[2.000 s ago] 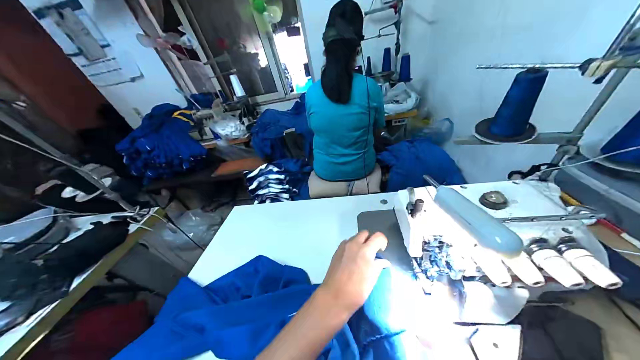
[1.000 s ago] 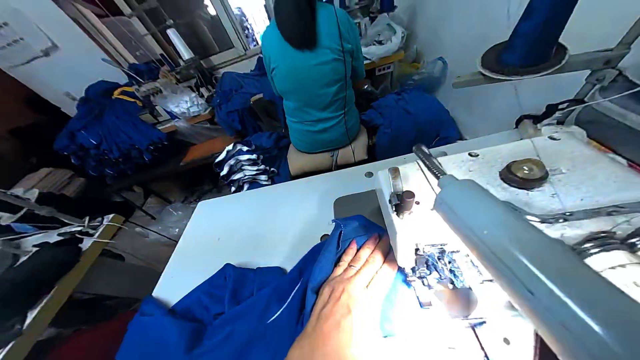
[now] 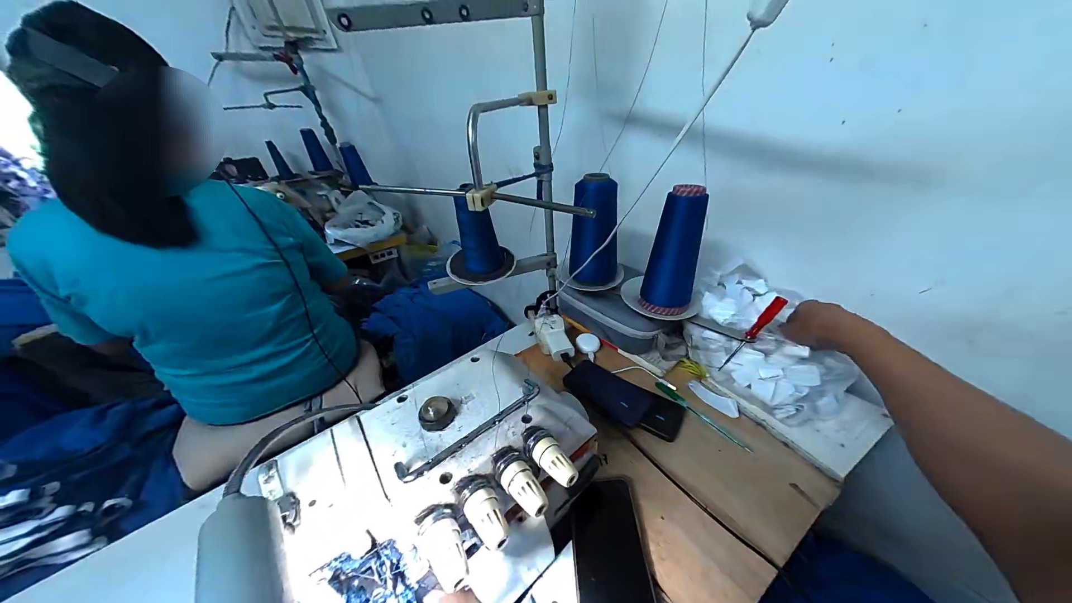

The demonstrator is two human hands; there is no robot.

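Note:
My right hand (image 3: pixel 816 325) reaches in from the right to a plastic bag of small white labels (image 3: pixel 775 377); its fingertips are hidden at the bag's far edge, so a grip cannot be told. A red-handled screwdriver (image 3: pixel 766 316) lies on the bag beside the hand. Of my left hand, only a small bit of skin (image 3: pixel 452 596) shows at the bottom edge, under the sewing machine's tension dials (image 3: pixel 481 509). The white overlock sewing machine (image 3: pixel 368 452) stands in front, with blue thread bits (image 3: pixel 373 574) near its lamp.
Blue thread cones (image 3: pixel 674 247) stand behind the wooden side board (image 3: pixel 712 469). Phones (image 3: pixel 611 544), a white plug adapter (image 3: pixel 553 335) and a green-handled tool (image 3: pixel 695 410) lie there. A seated co-worker (image 3: pixel 184 293) is at the left. The lamp (image 3: pixel 241 548) and thread stand pole (image 3: pixel 544 151) rise nearby.
The view has swung far to the right. One hand was on blue fabric at the machine; now my right hand is at the bag of labels. The co-worker's head has turned sideways.

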